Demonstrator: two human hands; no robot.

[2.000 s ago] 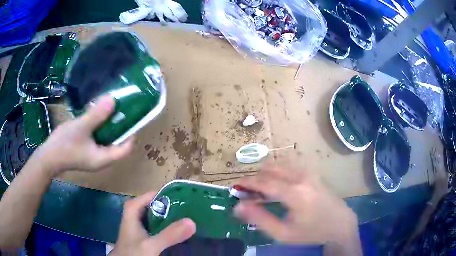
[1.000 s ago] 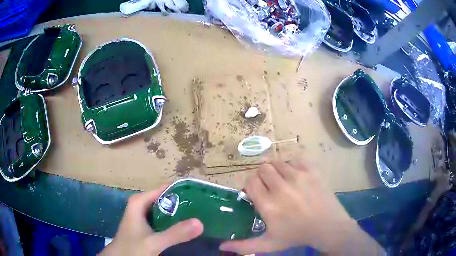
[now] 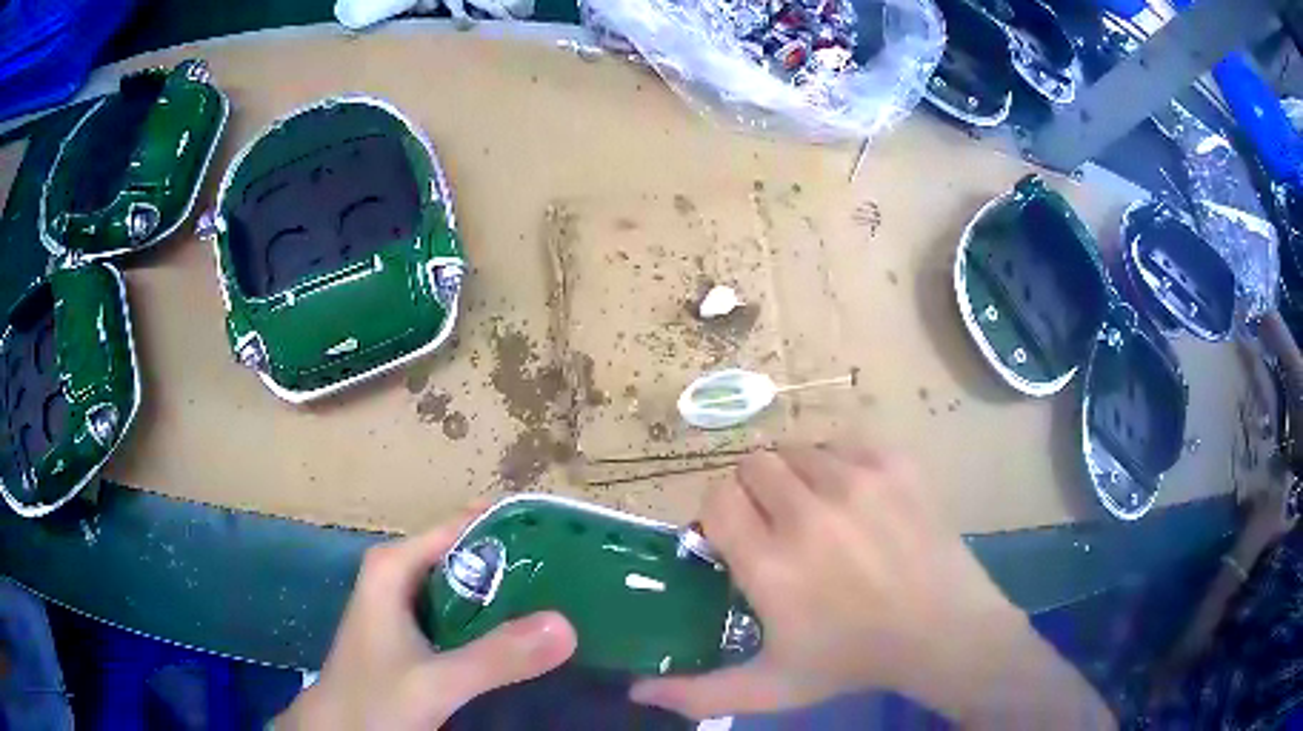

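A glossy green housing (image 3: 579, 593) with a silver rim is held at the near edge of the bench. My left hand (image 3: 415, 636) grips its left end, thumb on the green face. A silver lamp piece (image 3: 473, 567) sits at its upper left corner and another (image 3: 742, 630) at its lower right. My right hand (image 3: 843, 586) holds the right end, fingers over the upper right corner and thumb below; what lies under the fingertips is hidden.
The glue dish (image 3: 726, 399), with a thin stick across it, and a white lump (image 3: 719, 300) lie on the stained cardboard pad (image 3: 643, 257). Housings stand at left (image 3: 336, 243) and right (image 3: 1032, 286). A bag of lamp pieces (image 3: 857, 89) and a white glove (image 3: 429, 12) lie beyond.
Another person's hand that held a housing at left is gone, and that housing stands on the cardboard. My right hand has closed around the right end of the held housing.
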